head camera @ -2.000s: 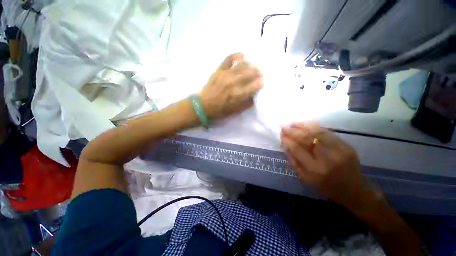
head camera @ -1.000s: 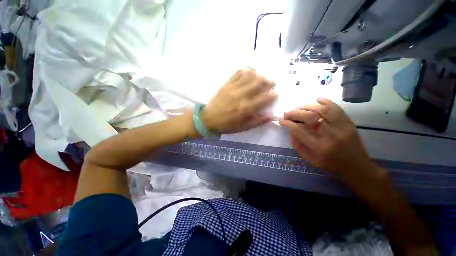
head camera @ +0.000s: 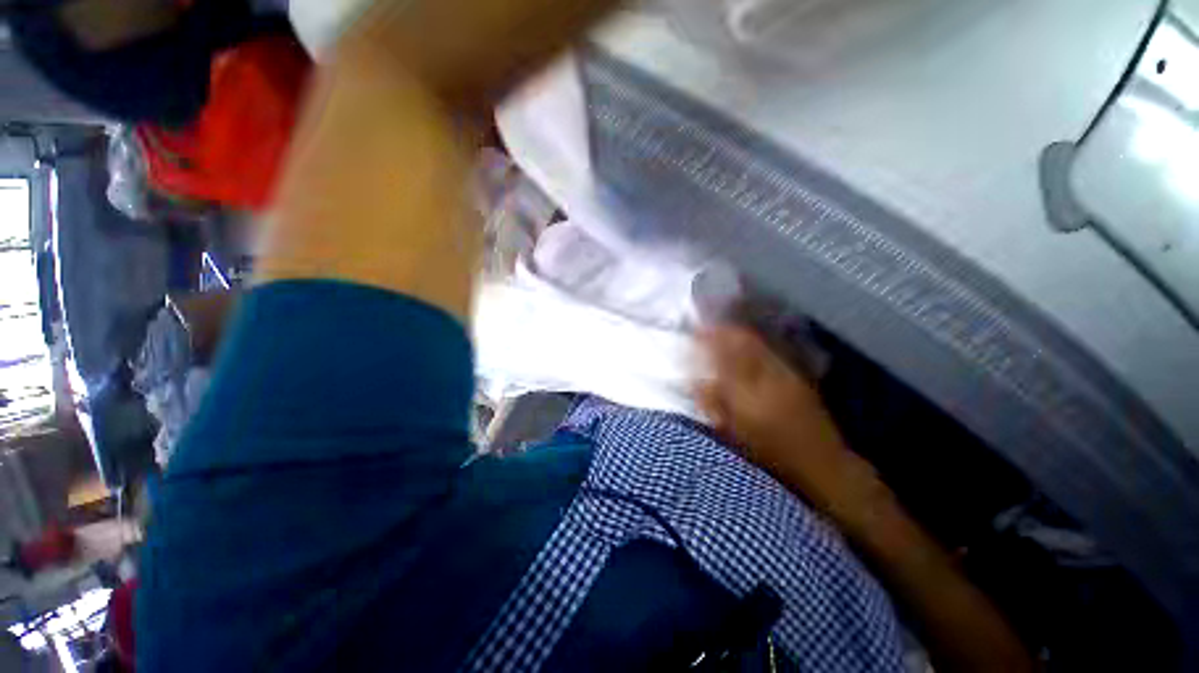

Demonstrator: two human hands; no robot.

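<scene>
My right hand (head camera: 756, 388) is below the table's front edge, blurred, at the white cloth heap (head camera: 579, 342) over my lap. Its fingers are bent against the cloth; whether they grip it is not clear. My left forearm crosses the top left, and my left hand is cut off by the top edge of the picture. A strip of white cloth (head camera: 546, 118) hangs over the table edge beside that arm.
The grey front edge of the table with its ruler tape (head camera: 842, 250) runs diagonally to the lower right. The pale machine bed (head camera: 1157, 171) is at the upper right. A red cloth (head camera: 237, 125) lies at the upper left. A checked apron (head camera: 710, 487) covers my lap.
The view has swung down and left, so the needle area and phone are out of the picture. My right hand has left the tabletop cloth and moved down to the lap heap. My left hand has gone out of view.
</scene>
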